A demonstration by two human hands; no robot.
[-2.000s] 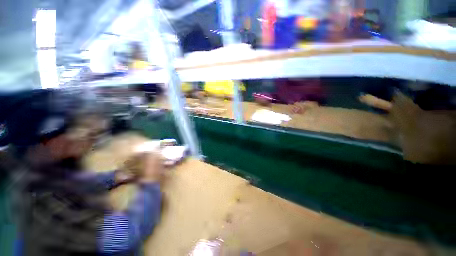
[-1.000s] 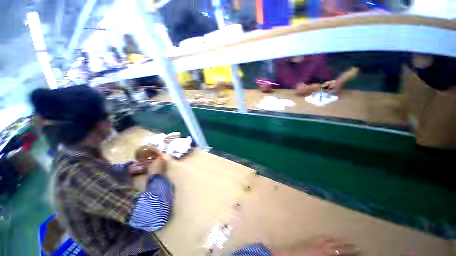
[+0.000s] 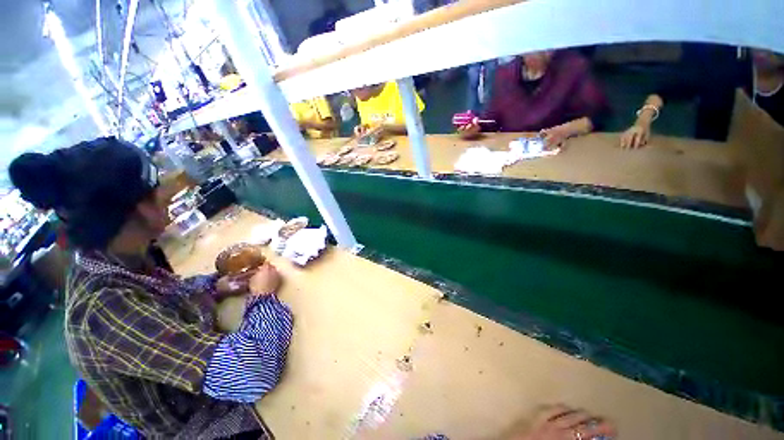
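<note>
My left hand shows at the bottom edge, right of centre, mostly cut off. Its knuckles and a ring show over the tan bench top. A bit of striped sleeve shows left of it. Whether it holds anything is hidden below the frame. My right hand is not in view. Shiny clear tape is stuck on the bench left of my hand. Small dark specks lie on the board beyond it.
At left, a seated neighbour handles a brown round disc. Crumpled white cloth lies beyond it. A white post stands beside the green belt. Workers sit across the belt. A blue crate is at lower left.
The view has steadied and sharpened. My left hand sits lower in the frame, with less sleeve showing than a second ago. Across the belt, a braceleted hand now rests on the far bench.
</note>
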